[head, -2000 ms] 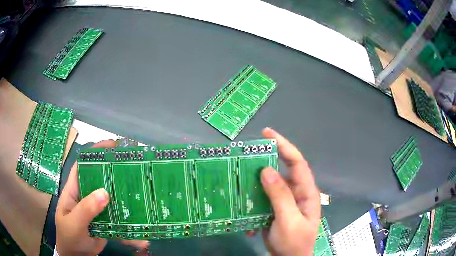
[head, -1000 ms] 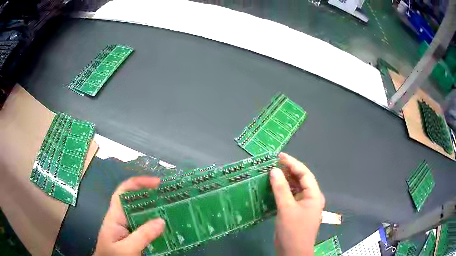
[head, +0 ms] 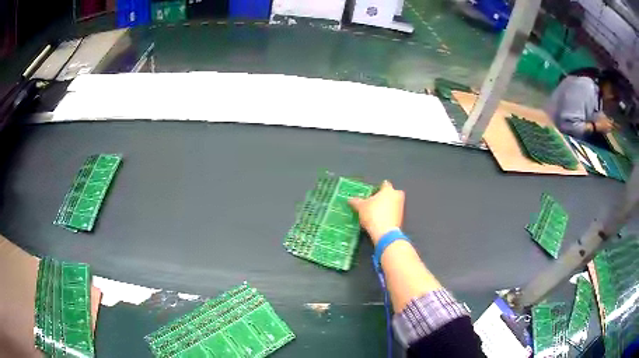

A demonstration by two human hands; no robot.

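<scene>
My right hand (head: 380,210), with a blue wrist band, reaches over the dark belt. Its thumb and fingers are on the right upper edge of a green PCB panel group (head: 331,222), which lies on the belt and shows several rows of edge dots. Another overlapped pile of PCB panels (head: 223,327) lies at the near edge in the lower middle, no hand on it. My left hand is out of the picture.
Panels lie on the belt at left (head: 90,192) and right (head: 550,225). A pile (head: 64,304) is on cardboard at lower left. Cardboard (head: 501,150) with boards is beyond a metal post (head: 501,77). A person (head: 578,105) sits at far right. A white strip (head: 252,101) edges the belt.
The view has shifted. The panels both hands held are no longer held, and a pile lies at the near edge. My right hand has moved out to the belt panels; my left hand has left the picture.
</scene>
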